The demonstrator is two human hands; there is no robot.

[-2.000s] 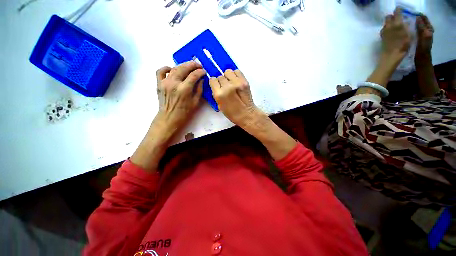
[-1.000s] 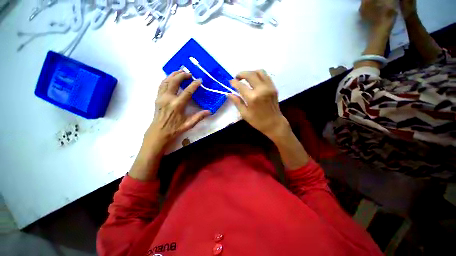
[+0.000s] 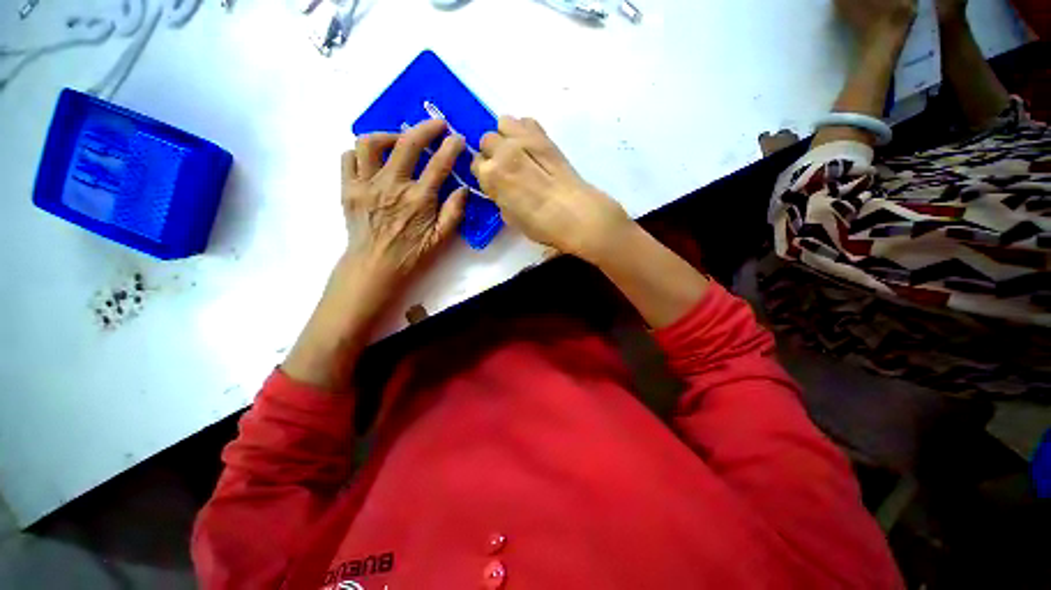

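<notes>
A blue tray (image 3: 398,98) lies tilted on the white table in front of me. A white charging cable (image 3: 433,112) lies on it, one connector end showing near the tray's upper middle. My left hand (image 3: 401,198) rests over the tray's left part, fingers spread across the cable; its fingertips hide the second connector end. My right hand (image 3: 532,184) is curled at the tray's right edge, with its fingertips closed on the cable's cord. The rest of the cord is hidden under the right hand.
A small stack of blue trays (image 3: 136,173) stands at left, top tray facing up. Tiny loose parts (image 3: 119,302) lie below it. White cables (image 3: 337,25) lie along the far side. A neighbouring person's forearm (image 3: 859,92) with a pale bracelet is at right. The table's chipped edge (image 3: 415,314) runs before me.
My right hand has moved left and closed in over the cord, while the left fingers have spread further over the tray. The view has shifted a little, showing less of the far cables.
</notes>
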